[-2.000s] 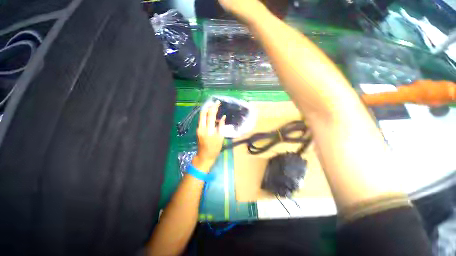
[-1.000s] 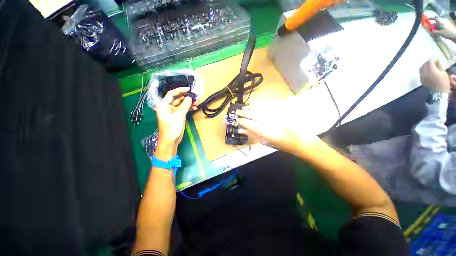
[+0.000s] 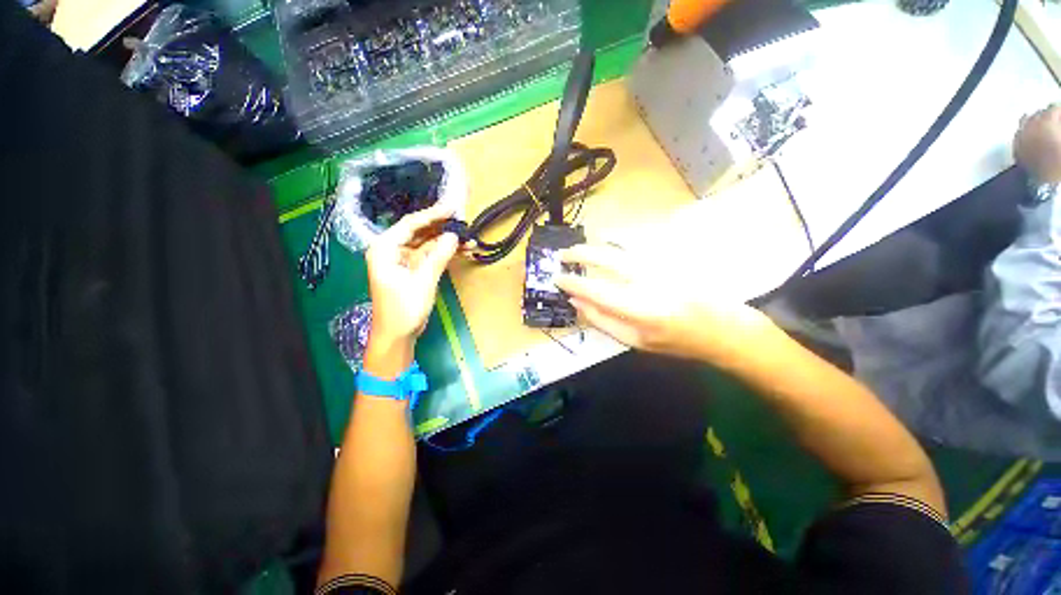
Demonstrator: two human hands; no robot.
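The black corded unit lies on the tan board, with a pale label on its upper face. Its thick black cable runs up from it, and a looped part lies beside it. My right hand rests on the unit's right side with its fingertips. My left hand pinches a small black part at its fingertips, beside the cable loop. The open clear bag of black parts lies just above my left hand. The blue wrist strap is on my left wrist.
A clear parts tray stands behind the board. A pale box with a dark top stands right of the cable, below the orange screwdriver. A large black bin fills the left. Another person's hand is at far right.
My right arm, stretched far forward two seconds ago, is back at the unit. Since one second ago my left hand has moved slightly towards the cable loop with the small part.
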